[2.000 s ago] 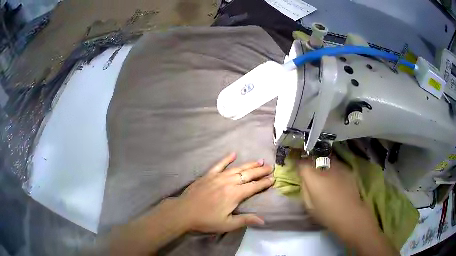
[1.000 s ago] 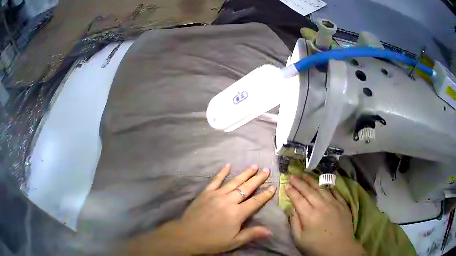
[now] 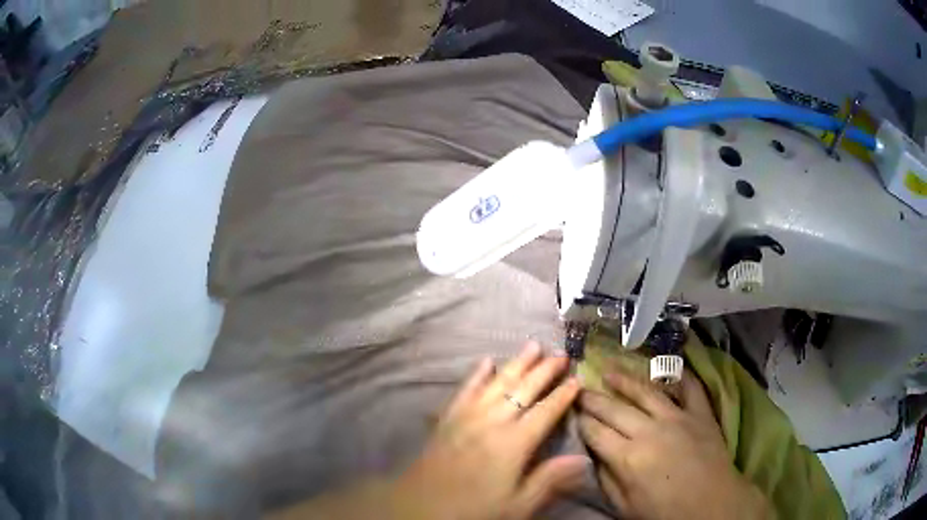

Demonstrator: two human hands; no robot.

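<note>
A large taupe body panel (image 3: 346,213) lies creased on the machine table, its right edge under the machine head. My left hand (image 3: 498,432) lies flat on the panel with fingers spread, fingertips just left of the presser foot (image 3: 575,338). My right hand (image 3: 651,437) lies on the green panel (image 3: 757,427) where it meets the taupe cloth, just below the foot. The needle itself cannot be made out. The green cloth runs on beneath the machine arm and down at the right.
The off-white sewing machine (image 3: 813,223) fills the right side, with a white oblong lamp or fitting (image 3: 488,210) and blue tube (image 3: 712,110) over the cloth. Clear plastic wrap and brown cardboard (image 3: 234,51) lie at upper left. Red snips (image 3: 916,457) lie at the right edge.
The taupe cloth's lower left part has shifted and creased. My left hand has moved right, towards the foot. My right hand, blurred under the head at first, now lies lower on the seam area.
</note>
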